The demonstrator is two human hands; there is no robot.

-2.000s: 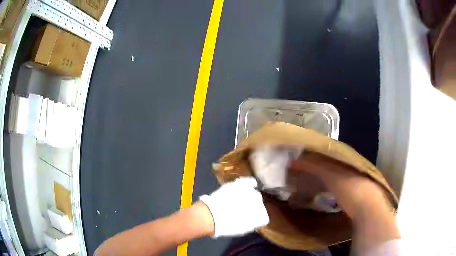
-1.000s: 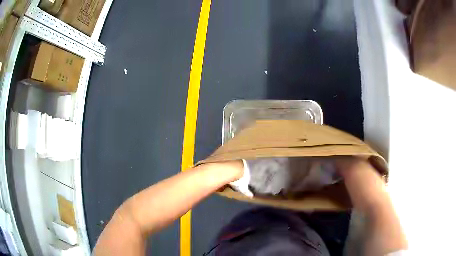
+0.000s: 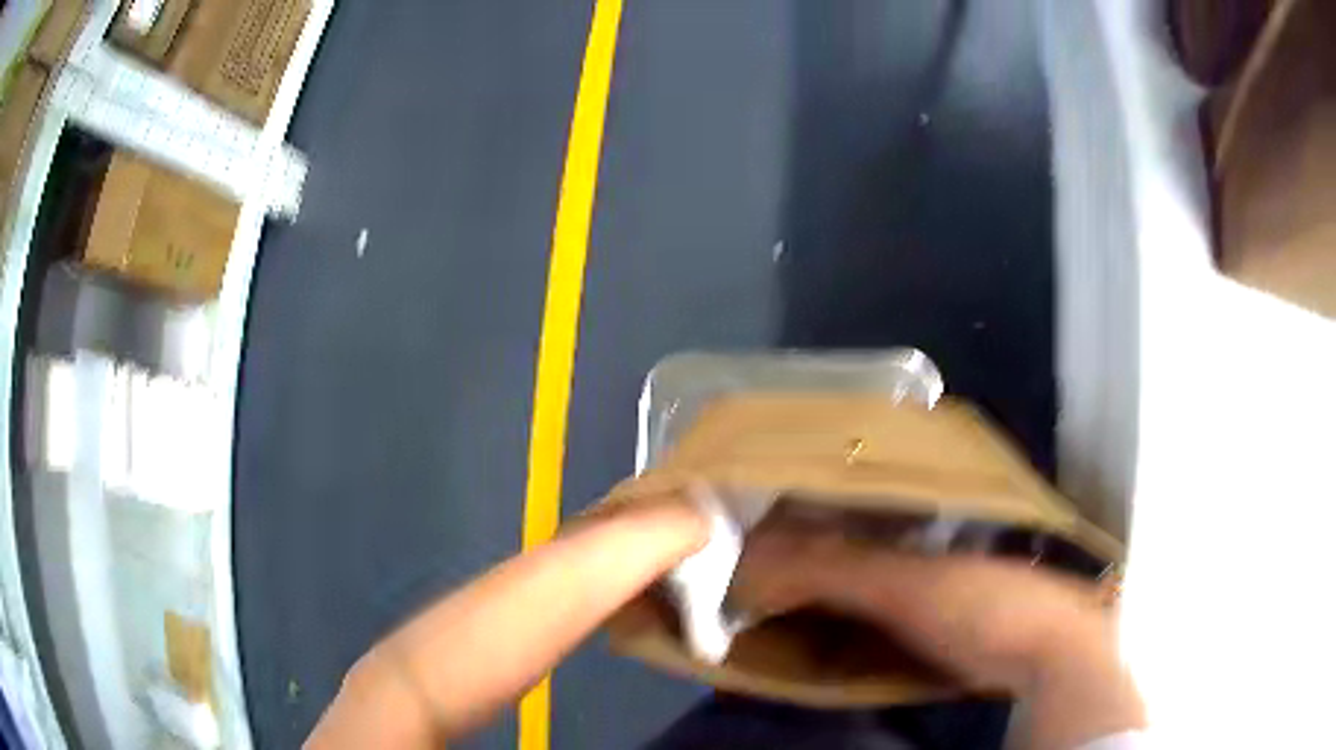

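Observation:
A brown handbag [image 3: 865, 451] is held at the lap with its open top towards me and a small gold dot on its front. My left hand [image 3: 711, 579], in a white glove, reaches into the left end of the opening; its fingers are hidden inside. My right hand [image 3: 784, 569] looks bare and blurred and reaches in from the right, across the inside towards the left. What it touches cannot be seen. A little white paper [image 3: 938, 533] shows dimly in the dark interior.
A clear plastic tray or stool top [image 3: 791, 369] lies beyond the bag. A white table [image 3: 1245, 484] with brown bags [image 3: 1282, 183] stands at right. Shelves with cartons [image 3: 161, 220] stand left. A yellow line [image 3: 564, 293] crosses the dark floor.
The gloved left hand has moved from outside the bag into its opening. The right hand has swung left inside the bag. Less white paper shows now, and the bag's front is turned more into view.

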